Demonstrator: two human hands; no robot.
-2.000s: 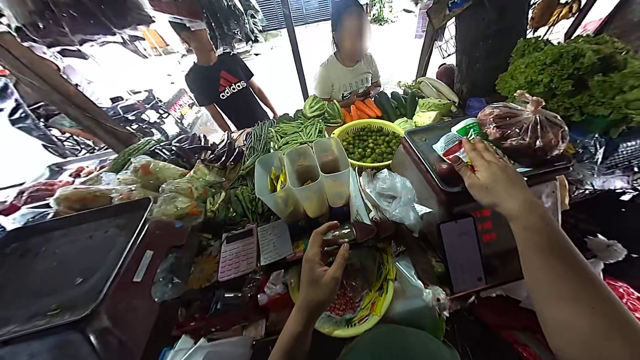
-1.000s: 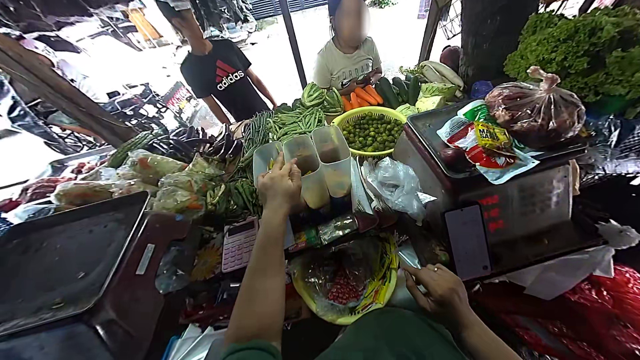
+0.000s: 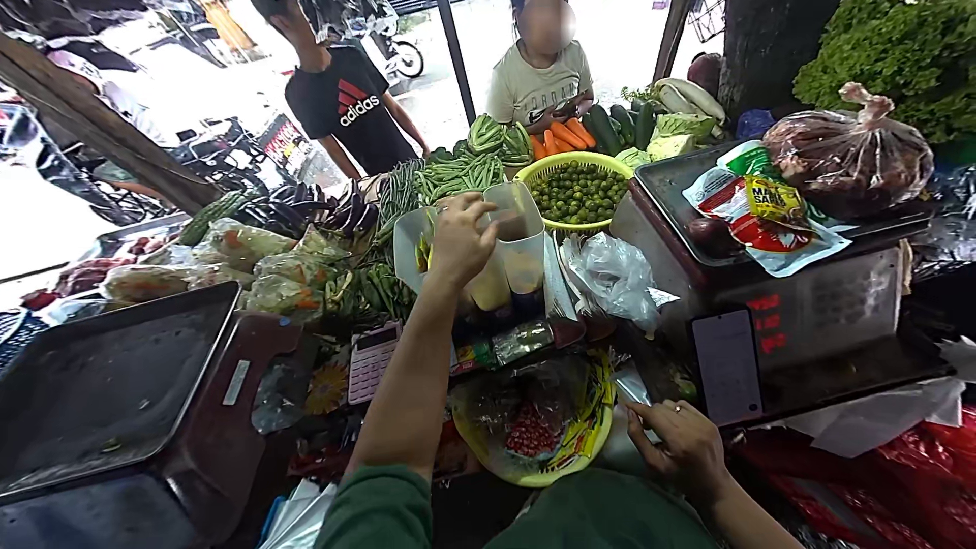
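My left hand (image 3: 463, 238) is over the clear plastic containers (image 3: 526, 263), its fingers bent down at their upper openings; whether it holds anything cannot be told. Low on the right, my right hand (image 3: 679, 442) is beside a yellow basket (image 3: 526, 479), thumb and forefinger near a thin clear plastic bag (image 3: 631, 385); its grip is unclear. The basket holds small red items in plastic and yellow sachets. A crumpled clear bag (image 3: 614, 278) lies right of the containers. On the right scale's metal tray (image 3: 663, 179) are seasoning packets (image 3: 766, 210), a red onion (image 3: 713, 235) and a filled plastic bag (image 3: 854, 156).
A second scale (image 3: 114, 389) stands at left. Bagged vegetables (image 3: 244, 244), eggplants (image 3: 293, 210), green beans (image 3: 461, 175), carrots (image 3: 568, 136) and a yellow basket of calamansi (image 3: 577, 191) lie ahead. A phone (image 3: 727, 366) leans on the right scale. Two people (image 3: 351, 107) stand beyond the produce.
My left hand has moved from above the lower basket up to the containers. My right hand has left the packets on the scale and come down beside the lower basket.
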